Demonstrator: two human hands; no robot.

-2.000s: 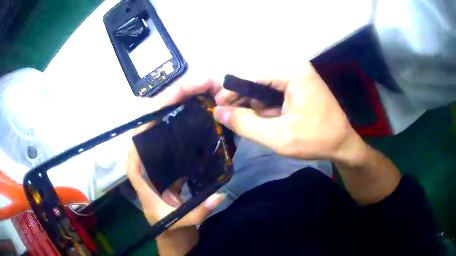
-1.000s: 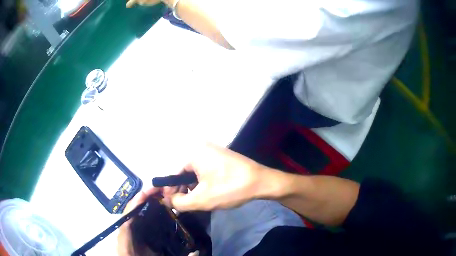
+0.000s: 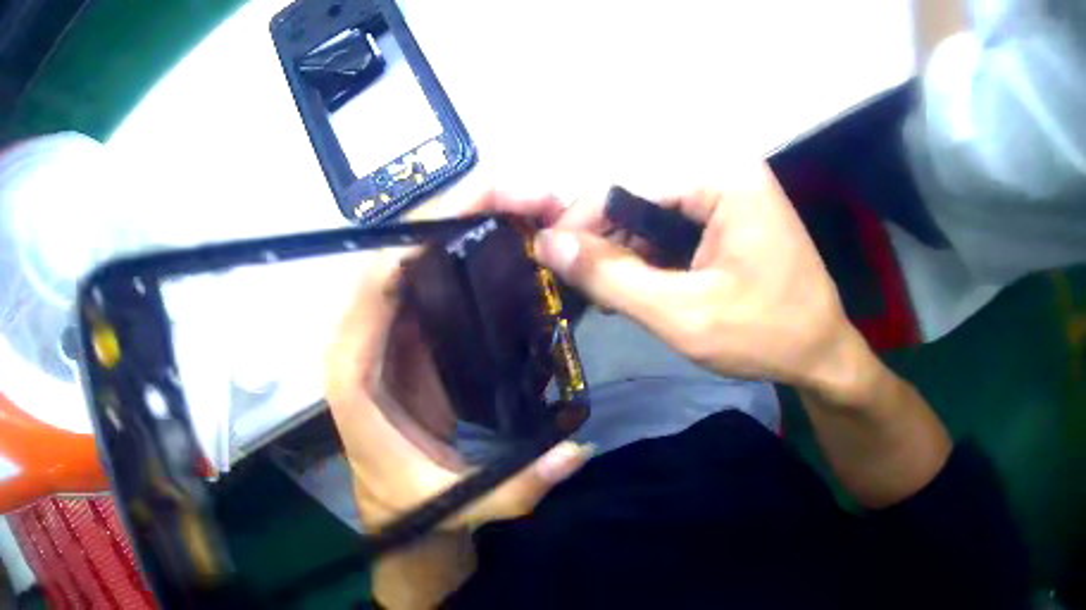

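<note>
A black phone middle frame is held tilted above the lap, with a wide open window. A dark shiny film lies across its right end, beside gold contacts. My left hand grips the frame from below, its thumb at the lower edge. My right hand has its thumb and finger at the frame's upper right corner and holds black tweezers, blunt end showing. The tweezers' tips are hidden.
A second phone frame with a dark flap lies on the white table. A fan with orange trim is at left, above a red crate. A person's pale sleeve is at upper right, near a red stool.
The view swung up to the neighbouring person and back down. Compared with two seconds ago, the held frame is turned and tilted differently; both hands keep their hold.
</note>
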